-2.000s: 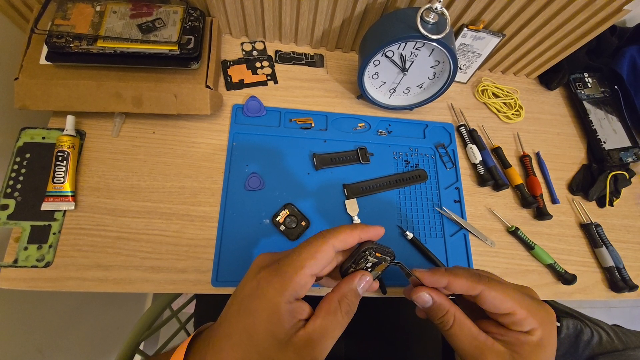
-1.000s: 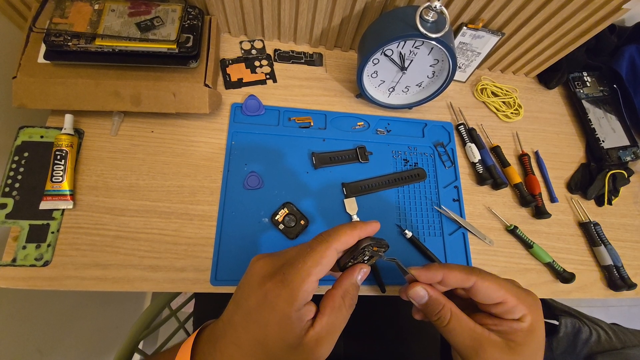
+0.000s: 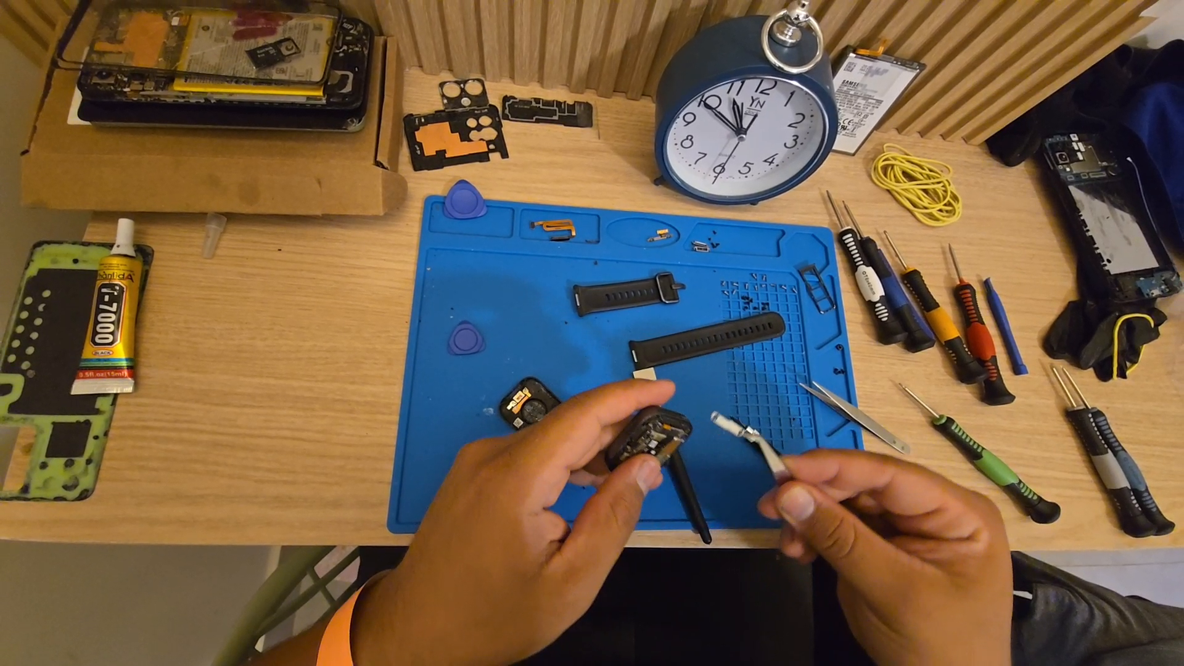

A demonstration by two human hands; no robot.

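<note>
My left hand (image 3: 527, 527) holds an opened smartwatch body (image 3: 649, 437) between thumb and fingers, its inner electronics facing up. In my right hand (image 3: 897, 546) are bent-tip tweezers (image 3: 770, 455), pinched, with a small silvery part (image 3: 731, 424) at their tips, to the right of the watch. The watch's back cover (image 3: 528, 403) lies on the blue silicone repair mat (image 3: 490, 305), partly behind my left fingers. Two black watch strap pieces (image 3: 708, 340) (image 3: 627, 294) rest above on the mat. A black pen-like tool (image 3: 689, 499) lies beneath the watch, partly hidden.
Straight tweezers (image 3: 856, 418) cross the mat's right edge. Several screwdrivers, among them a green one (image 3: 990, 462), lie to the right with a blue pry tool (image 3: 1005, 326). An alarm clock (image 3: 746, 120) stands behind. At left are a glue tube (image 3: 111, 314) and a cardboard box (image 3: 213, 180).
My right hand has moved right, away from the watch, and the tweezers now carry a small silvery part. My left hand still holds the watch, its open side turned more into view.
</note>
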